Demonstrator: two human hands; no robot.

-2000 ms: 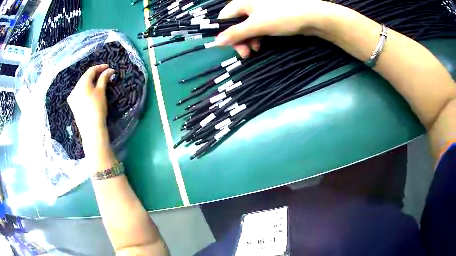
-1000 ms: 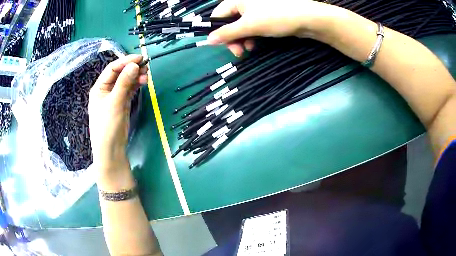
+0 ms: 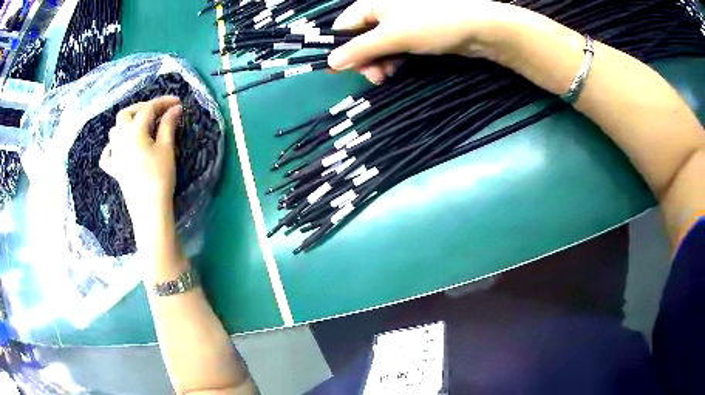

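Observation:
My left hand is over the open clear plastic bag, which is full of short black sleeves. Its thumb and fingertips reach down at the sleeves; whether they grip one cannot be told. My right hand is shut on several black cables near their white markers; the cable ends point left, across the yellow line. Below it a fan of black cables lies on the green top, with white markers near the ends.
The yellow line runs between the bag and the fanned cables. Another cable bundle lies at the top left. The bench's front edge curves below. A white printed card is at the bottom by my body.
My left hand went from the sleeves to a cable end at the yellow line, then back over the bag. My right hand has stayed near the same place with its cables.

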